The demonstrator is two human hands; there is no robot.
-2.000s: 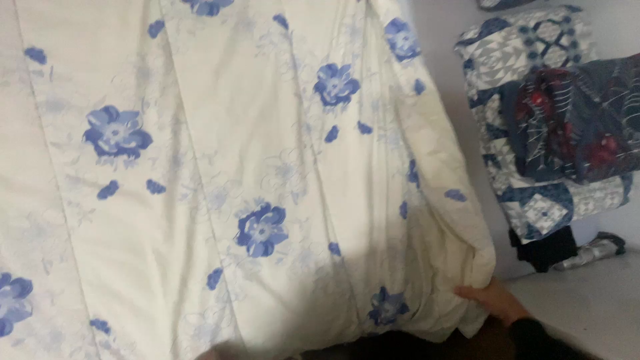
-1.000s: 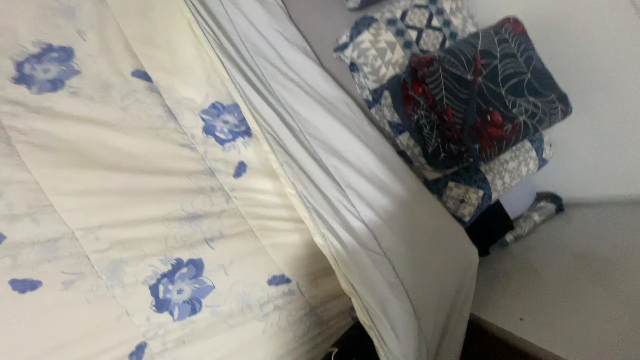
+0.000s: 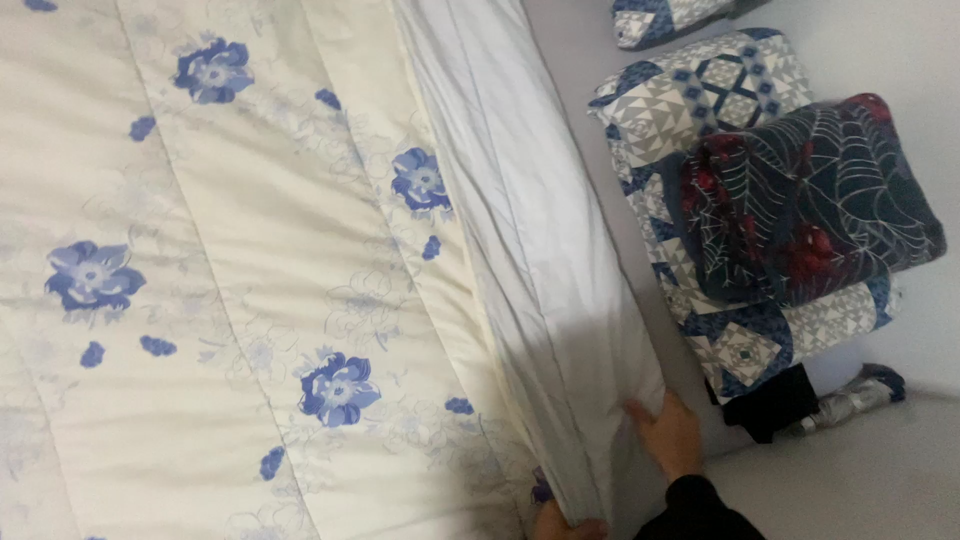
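A cream quilted comforter with blue flowers (image 3: pixel 247 300) spreads over the left and middle of the view. Its right side is folded back on itself, and the plain pale underside (image 3: pixel 525 247) shows as a long strip. My right hand (image 3: pixel 671 435), in a dark sleeve, pinches the outer edge of that strip near its lower end. At the bottom edge of the view my left hand (image 3: pixel 566 523) grips the lower end of the fold; only its fingers and part of the hand show.
Along the right lies folded blue, grey and white patterned bedding (image 3: pixel 739 352). A dark folded blanket with a web pattern and red patches (image 3: pixel 817 202) rests on it. Below are a black cloth (image 3: pixel 772 405) and a silvery wrapped item (image 3: pixel 847 405). A pale wall (image 3: pixel 907 60) stands beyond.
Two seconds ago the flowered side reached the comforter's right edge; now that side is folded over, with the pale underside up. Both hands, unseen one second ago, are in view at the fold's lower end.
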